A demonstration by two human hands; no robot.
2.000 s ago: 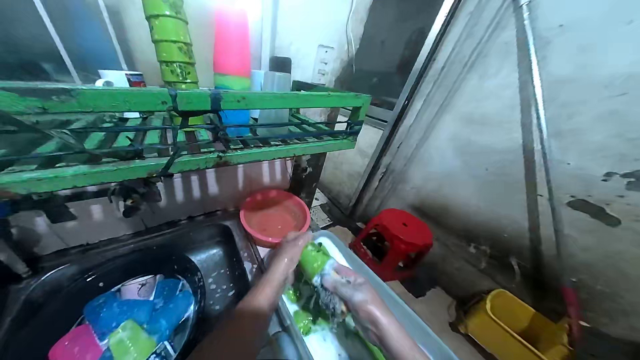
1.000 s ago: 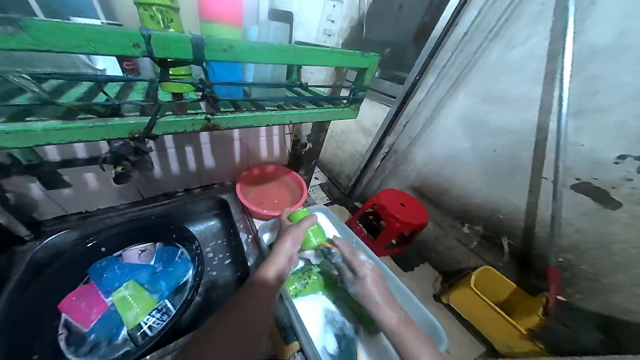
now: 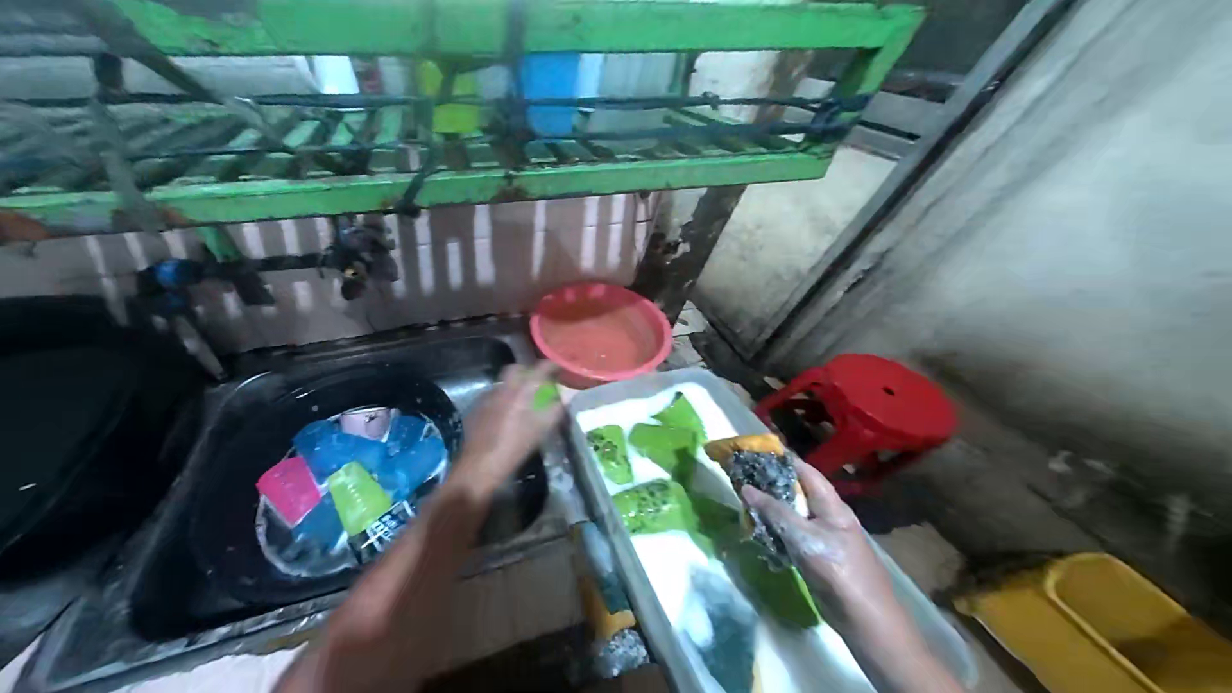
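Observation:
My left hand (image 3: pixel 510 419), blurred, is closed around a green cup (image 3: pixel 547 395), mostly hidden by the fingers, between the sink and the tub. My right hand (image 3: pixel 804 520) grips a soapy scrubbing sponge (image 3: pixel 763 476), yellow with a grey mesh part, above a long pale plastic tub (image 3: pixel 611 529). White suds and several green cups (image 3: pixel 654 507) lie in that tub. In the black sink (image 3: pixel 241 404) stands a round black basin (image 3: pixel 217 500) holding blue cups (image 3: pixel 361 448), a pink cup (image 3: pixel 290 489) and a light green cup (image 3: pixel 358 496) in water.
A pink-red basin (image 3: pixel 602 334) sits behind the tub. The green slatted rack (image 3: pixel 500 183) spans the wall above the sink, over a tap (image 3: pixel 183 289). A red plastic stool (image 3: pixel 885 404) and a yellow bucket (image 3: pixel 1107 616) stand at right. Another sponge (image 3: pixel 621 640) lies left of the tub.
My left hand has moved left with a green cup, away from the right hand, which keeps the sponge over the tub. Earlier both hands were together around a green cup above the tub.

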